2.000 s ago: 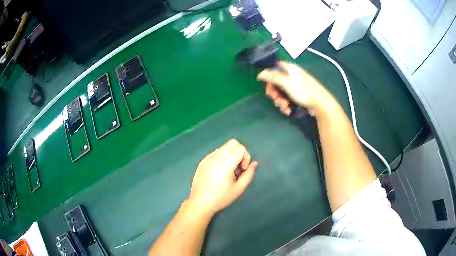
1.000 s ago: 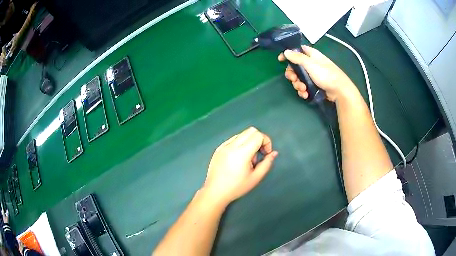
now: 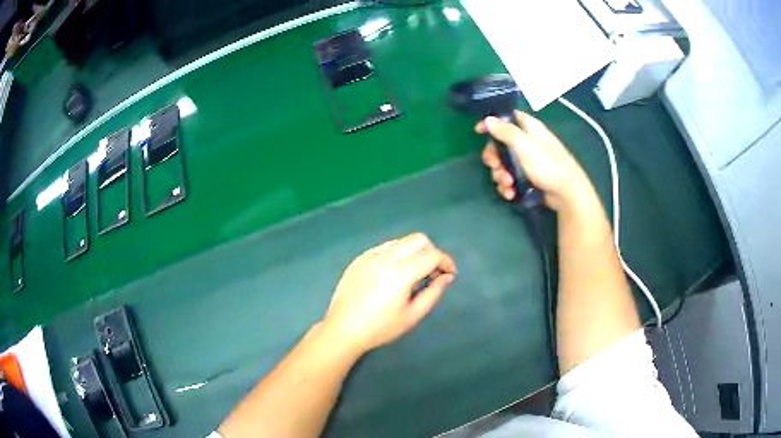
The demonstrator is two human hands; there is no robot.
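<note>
My right hand (image 3: 535,162) holds the black handheld scanner (image 3: 495,96) by its grip over the shiny green belt, its head pointing left. A phone frame (image 3: 347,84) lies on the belt to the left of the scanner, a small white code label at its near end; the two are apart. Several more phone frames (image 3: 163,161) lie on the belt further left. My left hand (image 3: 390,291) is loosely curled above the dull green mat, touching no frame. Its palm side is hidden, so I cannot see whether anything is in it.
Two set-aside frames (image 3: 128,368) lie on the mat at lower left. An orange tray (image 3: 12,373) on white paper shows at the left edge. A white sheet (image 3: 544,47), a white device (image 3: 638,70) and a curving white cable (image 3: 615,197) are at right. The scanner's black cable hangs down.
The nearest frame on the belt has shifted left, away from the scanner head. The scanner head was at its label end and is now apart from it. The view has also shifted.
</note>
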